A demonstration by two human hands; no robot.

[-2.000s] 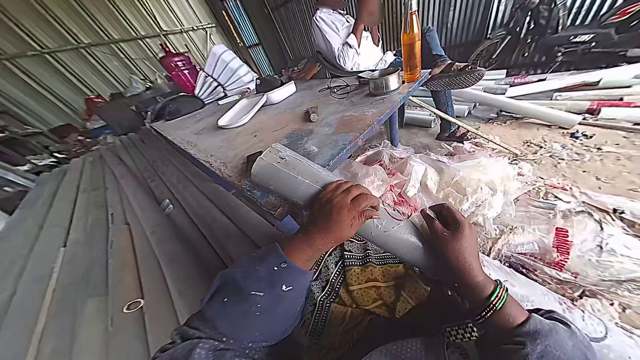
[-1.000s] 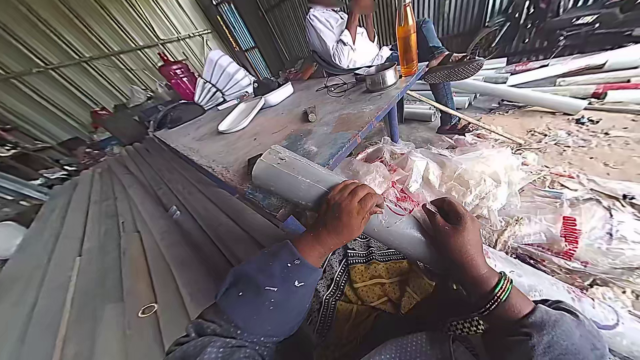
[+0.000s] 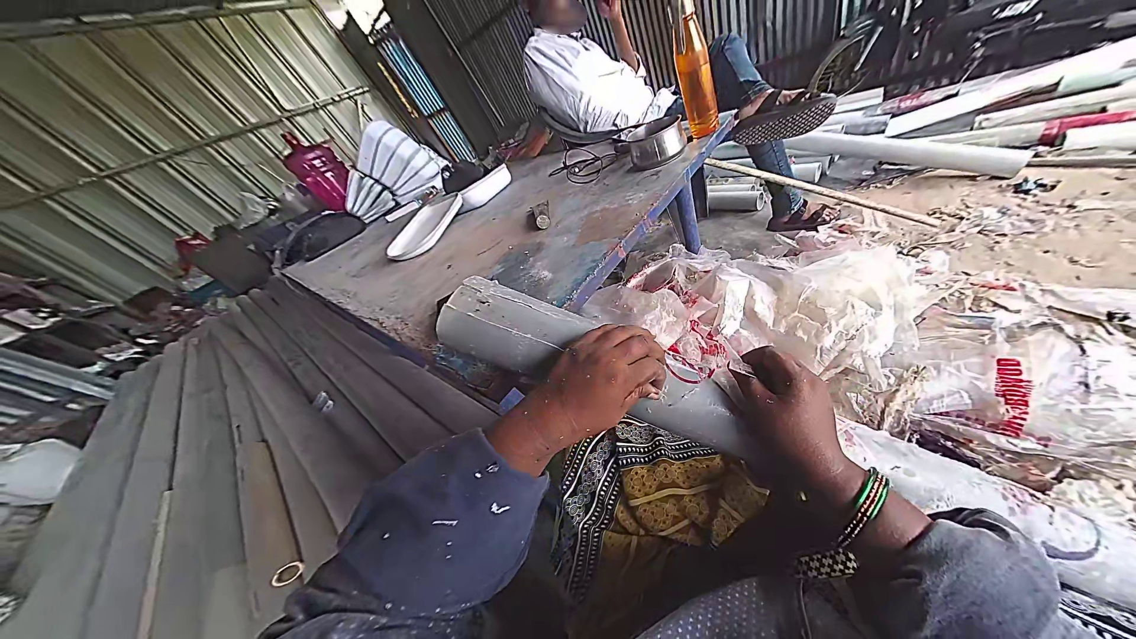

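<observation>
A grey plastic pipe (image 3: 506, 327) slants across my lap, its far end at the near edge of a worn table (image 3: 532, 257). My left hand (image 3: 608, 377) rests over the pipe's middle with its fingers curled on the surface. Close to the pipe's near end, my right hand (image 3: 785, 408) has its thumb and fingers pinched together against the pipe; whether something small is between them cannot be told. Patterned cloth (image 3: 683, 497) covers my lap below the pipe.
Crumpled plastic wrapping (image 3: 799, 311) lies right of the pipe. On the table are a metal pot (image 3: 657, 142), a bottle of orange liquid (image 3: 695, 75) and a white tray (image 3: 426, 228). A person (image 3: 590, 84) sits behind. Long grey pipes (image 3: 204, 461) lie left; others (image 3: 923, 153) lie back right.
</observation>
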